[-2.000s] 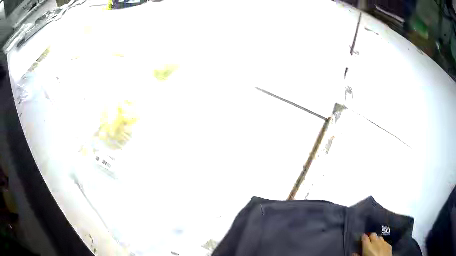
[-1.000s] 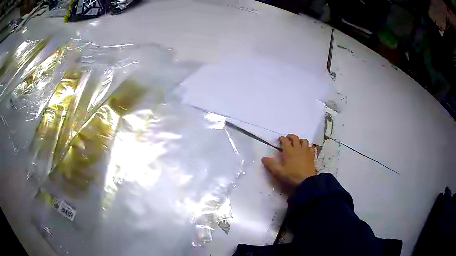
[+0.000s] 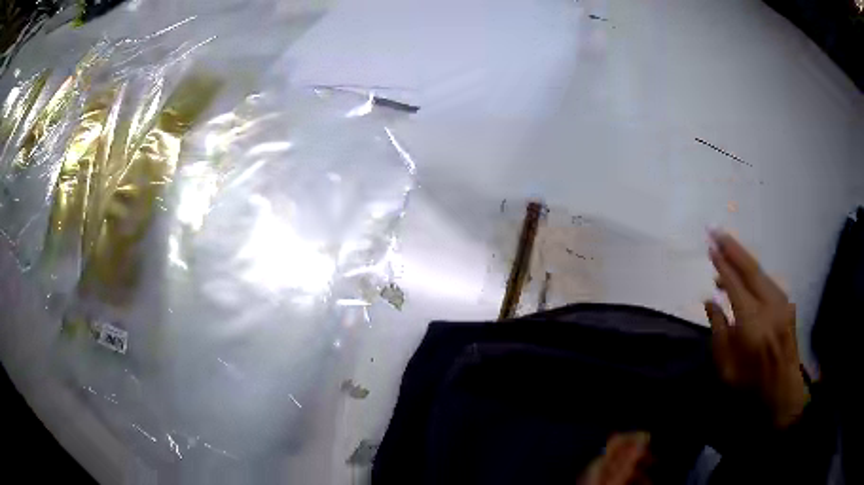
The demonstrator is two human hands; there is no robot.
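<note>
A dark garment (image 3: 531, 398) lies at the bottom centre, its lower part cut off by the picture edge. My right hand (image 3: 758, 322) is at its upper right, blurred, with fingers apart and nothing seen in it. My left hand (image 3: 621, 459) shows only as a blurred bit over the garment at the bottom edge; its grip cannot be told. A pale, thin sheet (image 3: 455, 66) lies flat at the top centre, its edges faint.
Clear polybags (image 3: 313, 218) with yellow print and a barcode sticker (image 3: 111, 337) cover the left side. More dark cloth (image 3: 838, 303) is at the right edge. The white table (image 3: 663, 57) has a brown seam (image 3: 521, 256) and worn patches.
The view has shifted. My right hand has left the sheet and is now at the right, beside the garment. The garment is in view again at the bottom, and my left hand has appeared over it.
</note>
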